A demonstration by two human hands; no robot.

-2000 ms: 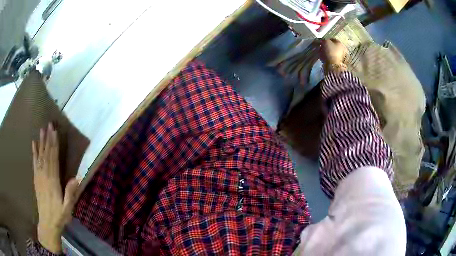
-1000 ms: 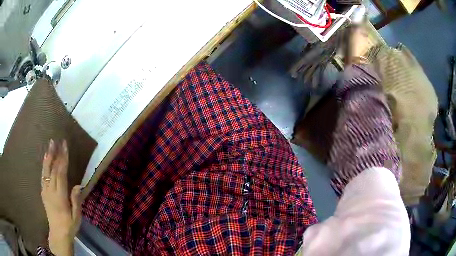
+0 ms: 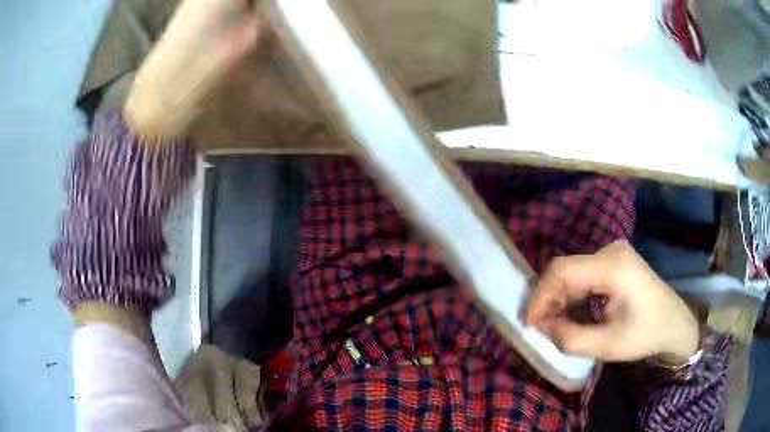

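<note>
A long brown strip with a white backing point(image 3: 397, 156) runs diagonally from the top edge, over the table edge, to above my lap. It is blurred. My right hand point(image 3: 620, 308) pinches it near its lower end. My left hand point(image 3: 198, 63) is at the upper left, blurred, with its fingers closed at the strip's upper edge; the fingertips are partly hidden. A brown garment panel point(image 3: 460, 63) lies on the table behind the strip, partly under my left forearm.
The white table point(image 3: 599, 110) has a wooden front edge. Something with red handles point(image 3: 682, 29), likely snips, lies at the upper right. Brown cloth point(image 3: 219, 384) hangs at the lower left, and more cloth point(image 3: 730, 312) is at the right. A checked apron covers my lap.
The view has turned left. My right hand has come back from the items right of the table and now holds the strip. My left hand has moved from lying flat on the panel to the strip's upper part.
</note>
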